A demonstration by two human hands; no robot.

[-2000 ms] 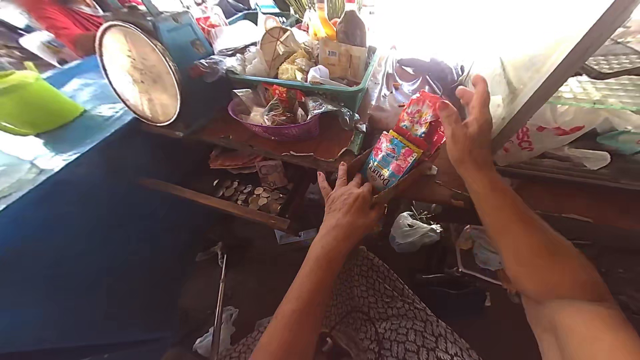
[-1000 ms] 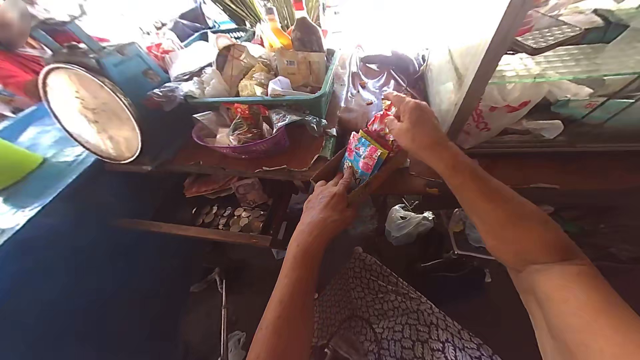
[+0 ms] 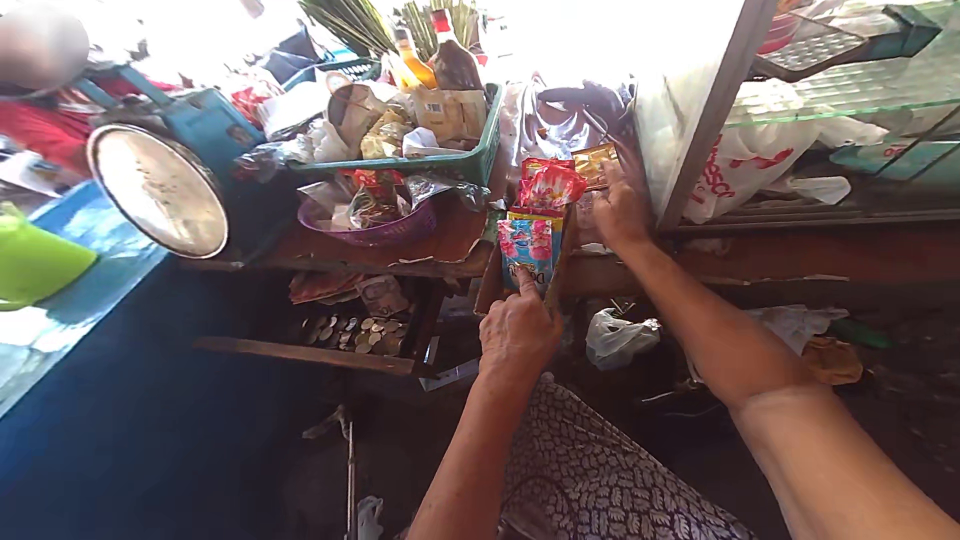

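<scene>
A narrow cardboard box (image 3: 490, 281) at the counter's edge holds upright sachets. My left hand (image 3: 521, 330) rests at its near end, index finger touching the blue and pink sachet (image 3: 527, 244); whether the other fingers grip the box is hidden. Behind that one stands a shiny red sachet (image 3: 553, 185). My right hand (image 3: 621, 206) is to the right of the box, with its fingers at the lower right edge of a gold sachet (image 3: 596, 165), which seems pinched there.
A purple basket (image 3: 375, 231) and a green tray (image 3: 480, 161) full of packets and bottles stand left. Further left is a dial scale (image 3: 159, 191). An open wooden drawer (image 3: 300, 354) holds coins (image 3: 367, 335) and banknotes. A glass display case (image 3: 716, 112) stands right.
The gold sachet now shows at my right hand, to the right of the red sachets. My right hand has moved from above the red sachets to their right. My left hand remains at the box.
</scene>
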